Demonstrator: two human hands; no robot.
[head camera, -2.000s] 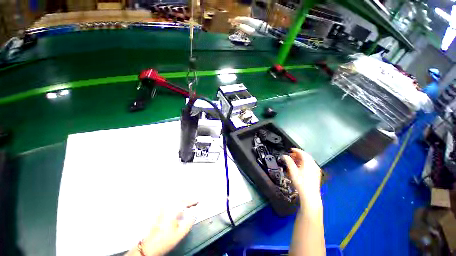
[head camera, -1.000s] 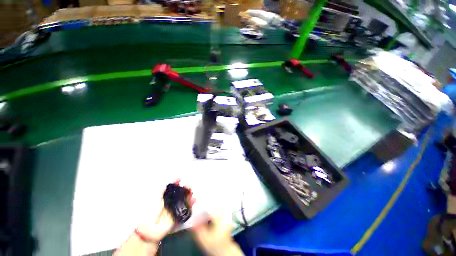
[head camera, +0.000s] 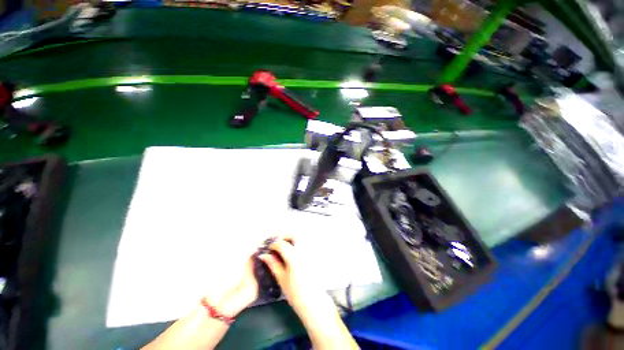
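Note:
My left hand (head camera: 244, 284) holds a black housing (head camera: 265, 279) over the near part of the white work sheet (head camera: 185, 225). My right hand (head camera: 287, 268) is on the housing from the right, its fingers bent onto the top of it. The fingers cover much of the housing, and whether the right hand holds a small part is hidden. The black electric screwdriver (head camera: 305, 181) hangs tilted and blurred beside the white-and-black screw feeders (head camera: 380, 120), behind my hands.
The right parts bin (head camera: 392, 247) holds black and metal parts. The left parts bin (head camera: 42, 225) is cut off by the left edge. Red-and-black arm assemblies (head camera: 291, 101) lie on the green conveyor. Wrapped stacked goods (head camera: 571, 137) stand at the right.
My right hand has left the right bin and come onto the housing. My left hand, empty at first, now holds the housing. The view has shifted, bringing the left bin in.

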